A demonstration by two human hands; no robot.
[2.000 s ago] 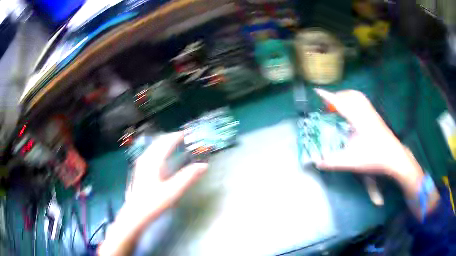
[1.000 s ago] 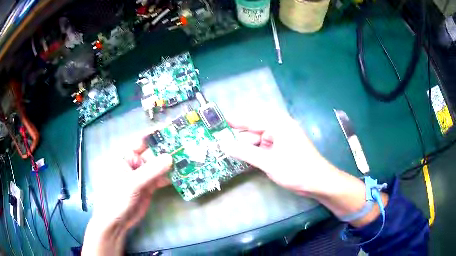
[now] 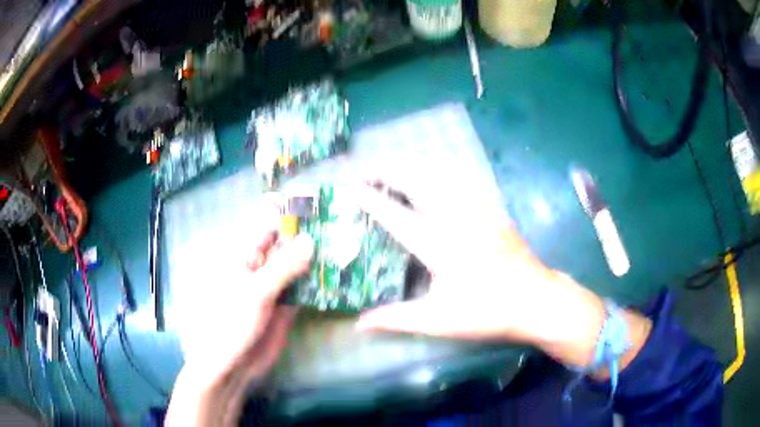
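A green circuit board (image 3: pixel 354 263) is held above the pale foam mat (image 3: pixel 433 150), blurred by motion. A yellow connector and a metal-edged dark part show at its upper left. My left hand (image 3: pixel 258 308) pinches the board's left side, thumb on top. My right hand (image 3: pixel 475 279) is spread around the board's right side, with fingers at the upper right edge and thumb at the lower right; the blur hides the exact contact. A light blue wrist strap (image 3: pixel 612 338) is on my right wrist.
Two more boards lie behind, one at the mat's rear edge (image 3: pixel 300 125), one further left (image 3: pixel 187 158). A thin dark rod (image 3: pixel 156 258) is left, a flat blade (image 3: pixel 600 221) right. Cables (image 3: pixel 87 308) run at far left; a thick black cable loops at right. Containers (image 3: pixel 517 18) stand at the rear.
The held board has turned, its yellow connector now at the upper left near my left thumb. My right hand has opened wider around its right side.
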